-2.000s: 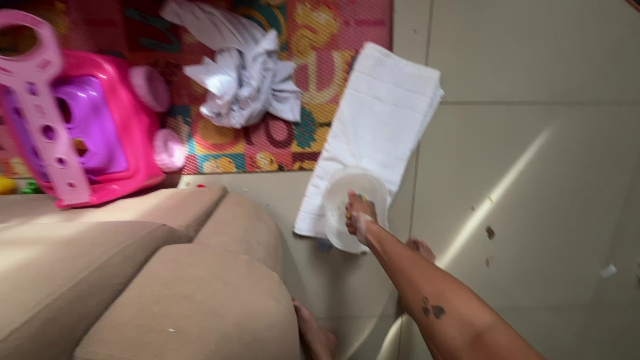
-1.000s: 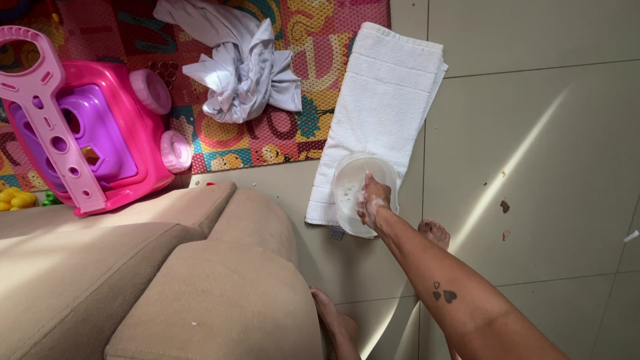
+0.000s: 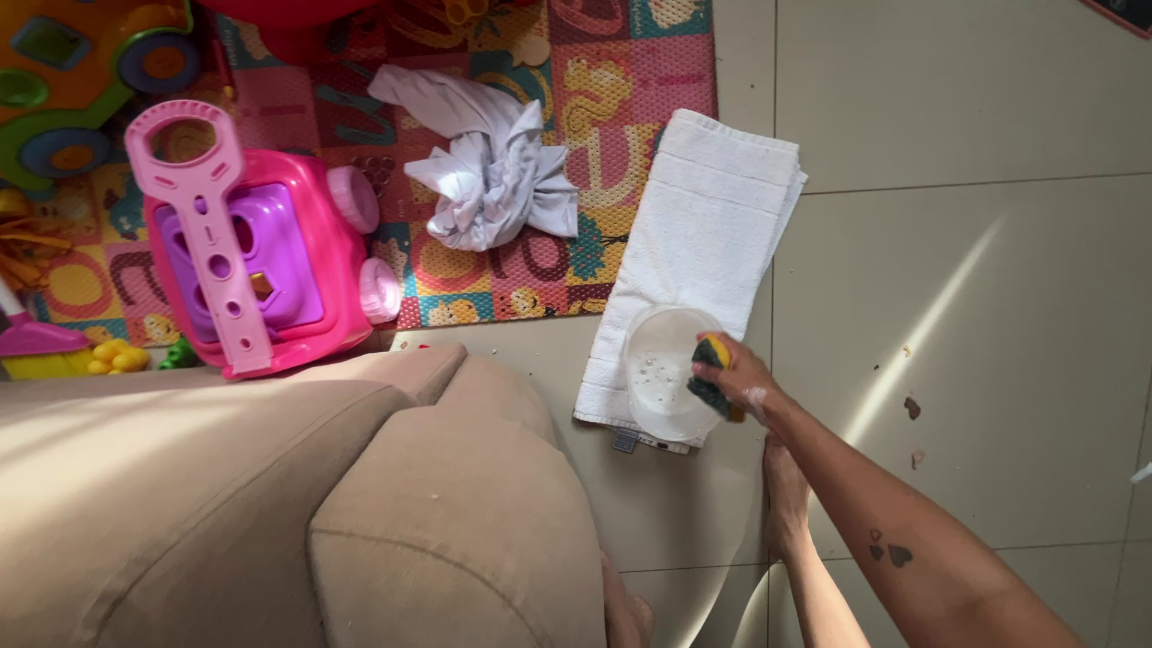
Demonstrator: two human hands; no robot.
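My right hand [image 3: 745,376] grips a yellow and dark green scouring sponge [image 3: 711,382] over the right rim of a translucent plastic tub [image 3: 664,396]. Liquid with some bubbles lies at the bottom of the tub. White suds cling to my wrist. Under the tub is a folded white towel [image 3: 711,216], spread on the tiled floor with its upper left part over the edge of a play mat. My left hand is out of view.
A beige sofa [image 3: 450,513] fills the lower left. On the colourful play mat [image 3: 621,81] lie a crumpled white cloth [image 3: 495,180] and a pink wheeled toy [image 3: 315,243]. Brown bits [image 3: 913,408] dot the floor at right. My bare feet [image 3: 787,495] stand near the towel.
My right hand was down inside the tub; now it is raised at the tub's right rim, and the sponge shows in it. The view has shifted somewhat.
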